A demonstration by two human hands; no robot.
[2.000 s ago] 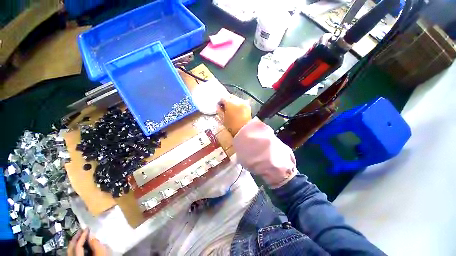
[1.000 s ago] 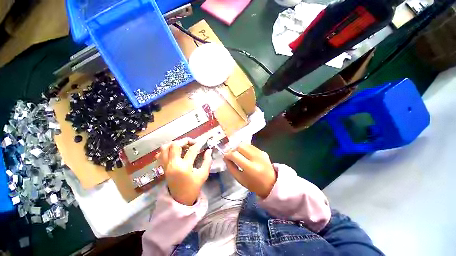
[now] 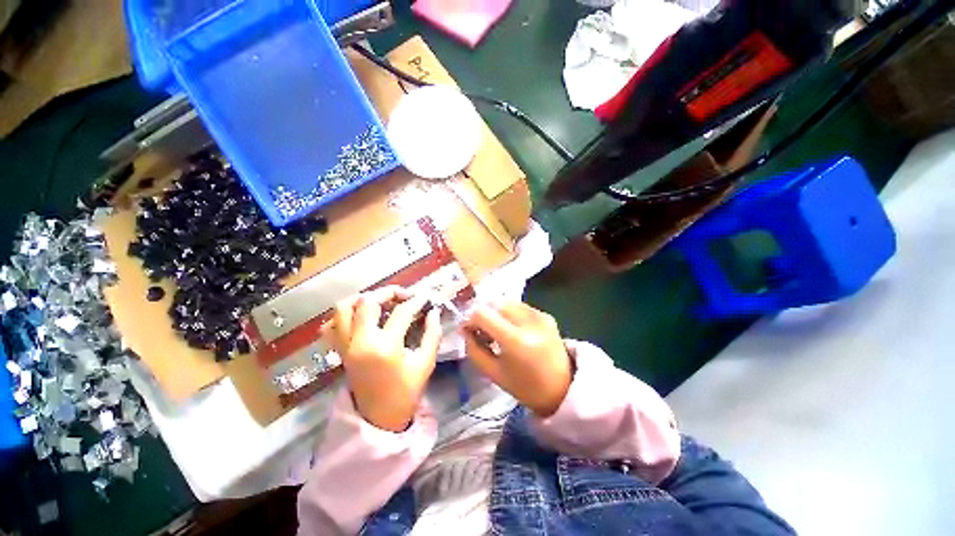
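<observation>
The assembly jig (image 3: pixel 346 281), a reddish-brown bar with pale metal strips, lies on brown cardboard. Small silver assembled pieces (image 3: pixel 306 369) sit in slots at its left end. My left hand (image 3: pixel 387 356) is over the jig's front strip, fingers bent and fingertips near its right half. My right hand (image 3: pixel 520 351) is at the jig's right end with thumb and fingertips together. A small shiny silver bit shows between the two hands' fingertips; glare hides which fingers hold it. My hands cover the middle slots.
Black plastic parts (image 3: pixel 215 251) are heaped left of the jig, silver plates (image 3: pixel 68 345) farther left. A blue tray (image 3: pixel 278 110) with tiny screws and a white disc (image 3: pixel 434 132) lie behind. The electric screwdriver (image 3: pixel 681 99) hangs at right above a blue stool (image 3: pixel 801 241).
Two seconds ago my right hand was by the white disc and my left at the lower left edge; both have come together over the jig. Over the last second they barely moved.
</observation>
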